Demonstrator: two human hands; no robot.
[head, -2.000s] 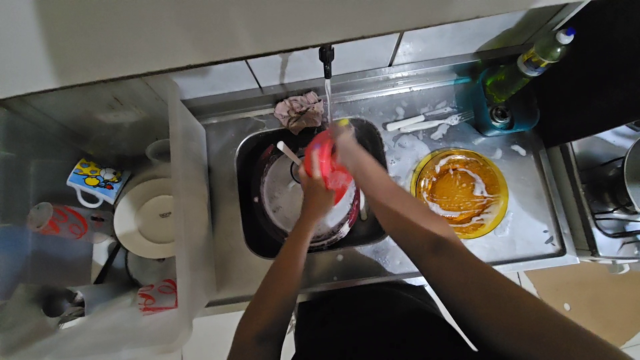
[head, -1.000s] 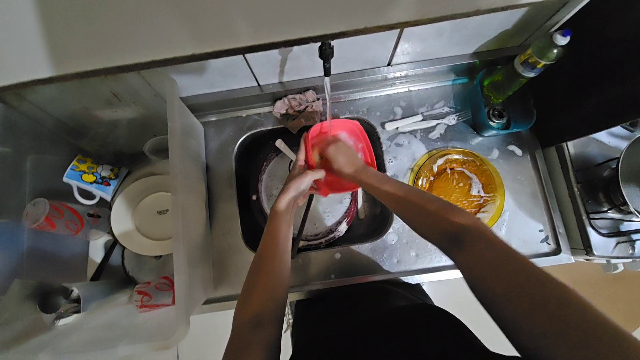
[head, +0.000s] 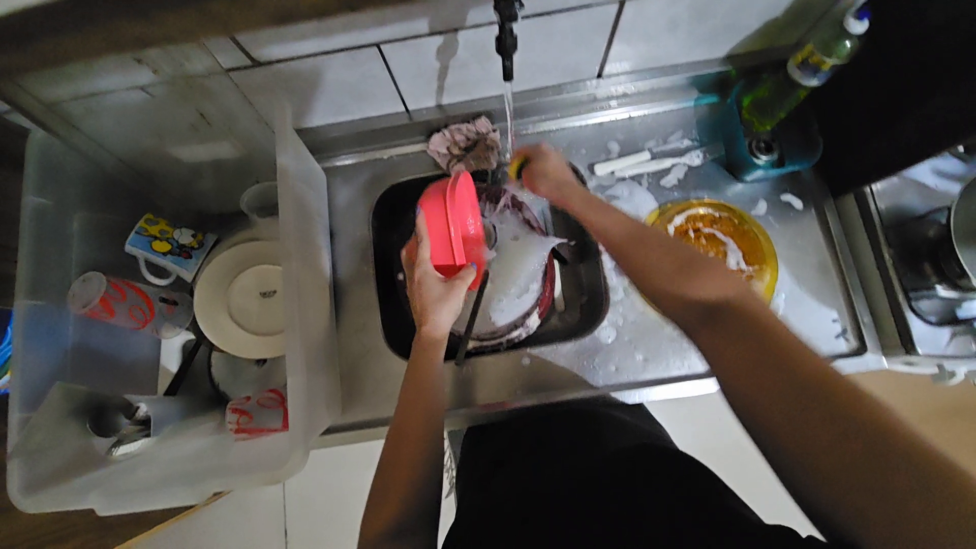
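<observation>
My left hand (head: 440, 293) grips a red plastic container (head: 450, 225), tipped on its side over the left part of the sink. My right hand (head: 543, 171) is closed around a yellow sponge (head: 517, 168), just right of the water stream (head: 508, 114) from the black faucet (head: 505, 38). Beneath both hands, a round dark-red pan (head: 515, 282) full of suds lies in the dark sink basin (head: 587, 305). A dark handle (head: 471, 320) crosses the basin's near edge. Behind the basin lies a crumpled cloth (head: 467, 145).
On the right of the steel counter sit an amber glass dish (head: 762, 248) with foam, white-handled cutlery (head: 644, 162) and a teal holder (head: 801, 152) with a green bottle (head: 793, 84). A translucent bin (head: 309, 305) with plates, cups and a mug stands left; a stove (head: 923, 229) is far right.
The red container, face up a second ago with my right hand inside, is now tipped on its side. My right hand has moved out of it with the sponge. The view has moved closer.
</observation>
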